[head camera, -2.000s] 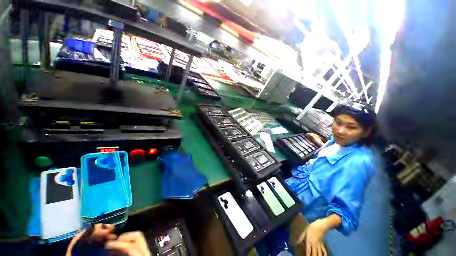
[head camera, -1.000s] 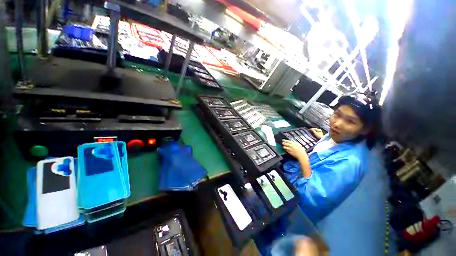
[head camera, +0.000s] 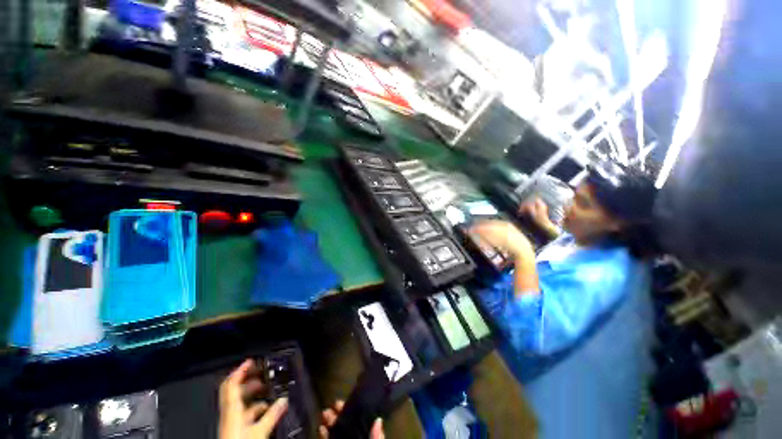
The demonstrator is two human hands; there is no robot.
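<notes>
The black lap-side tray point(head camera: 184, 396) lies at the bottom, with open phones in its slots. One open phone point(head camera: 281, 377) is at its right end. My left hand point(head camera: 244, 403) is over the tray at this phone's left edge, fingers apart; whether it touches the phone is unclear. My right hand point(head camera: 353, 422) is at the bottom edge, partly cut off, with its fingers around a dark, blurred phone-sized panel point(head camera: 364, 396), which looks like a back cover. This panel overlaps the lower-right cover tray point(head camera: 418, 370), which holds a white cover point(head camera: 383, 339) and pale-green covers point(head camera: 454, 317).
The black press point(head camera: 154, 163) stands at upper left. Before it are a cyan stack point(head camera: 150, 274), a white phone-shaped piece point(head camera: 67, 296) and a dark-blue pile point(head camera: 291, 264). A long tray of open phones point(head camera: 399, 201) lies beyond. A person in blue point(head camera: 557, 300) works at right.
Both my hands have come into view at the bottom, the right now with the dark panel. The view has shifted slightly. The neighbouring person has turned towards the bench, hands raised over a tray.
</notes>
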